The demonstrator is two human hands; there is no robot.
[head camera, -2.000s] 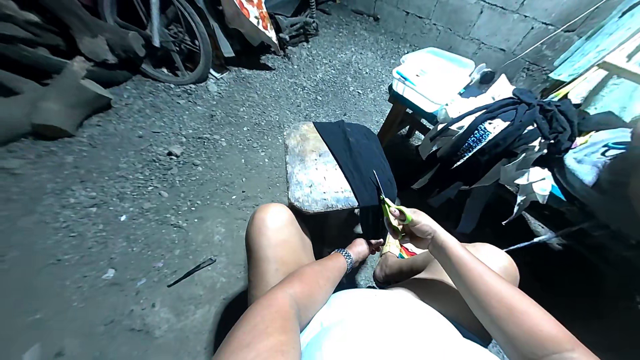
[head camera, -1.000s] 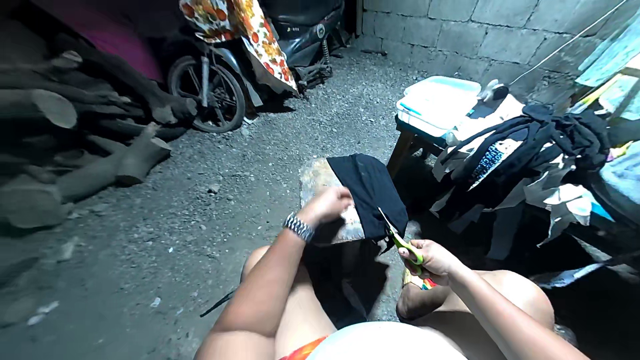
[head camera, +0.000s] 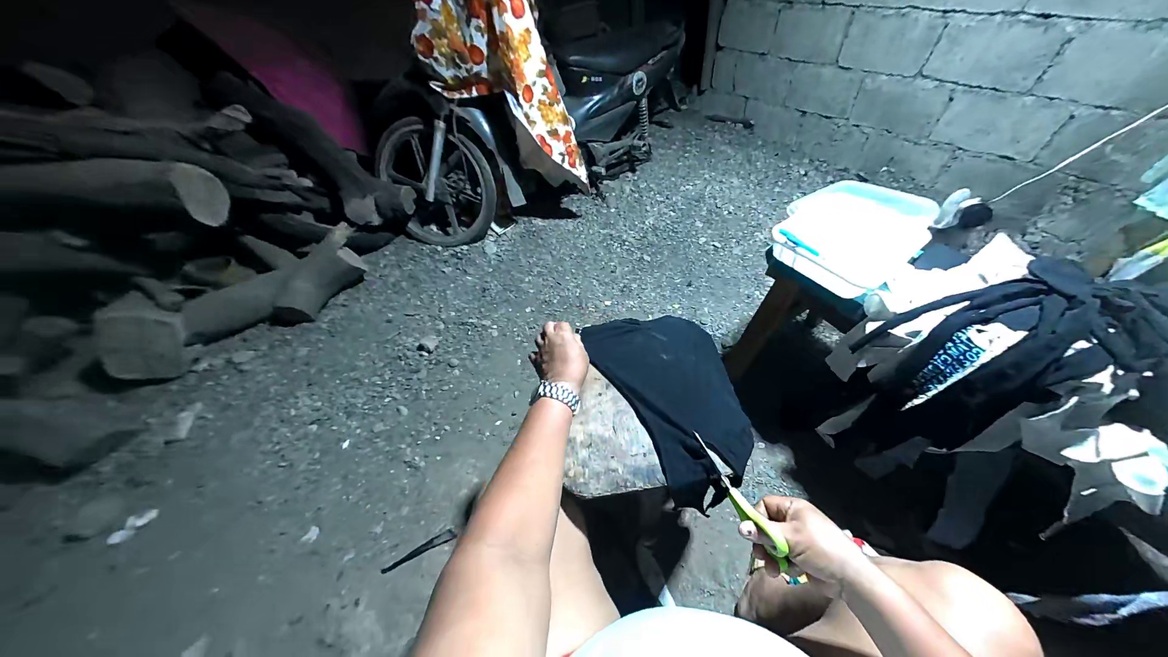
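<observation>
A piece of black fabric [head camera: 684,383] lies over the right part of a worn wooden stool top [head camera: 610,443] in front of me. My left hand [head camera: 559,354], with a metal-banded watch on the wrist, is at the fabric's far left corner, fingers curled onto its edge. Scissors with yellow-green handles [head camera: 762,527] are in my right hand [head camera: 803,538], at the fabric's near right corner. Their blades point up and away over the cloth; how far they are apart is hard to tell.
At the right, a small table [head camera: 766,319] bears a white plastic container [head camera: 853,233]. Beside it hangs a heap of black and white cloth strips [head camera: 967,365]. Cut logs [head camera: 228,301] lie at left, near a parked motorcycle [head camera: 602,73]. A dark strip [head camera: 418,550] lies on the gravel. A block wall [head camera: 912,82] stands behind.
My left hand has moved from near my right foot, across the stool, to the fabric's far corner. The scissors stay in my right hand near the cloth. The view has tilted up.
</observation>
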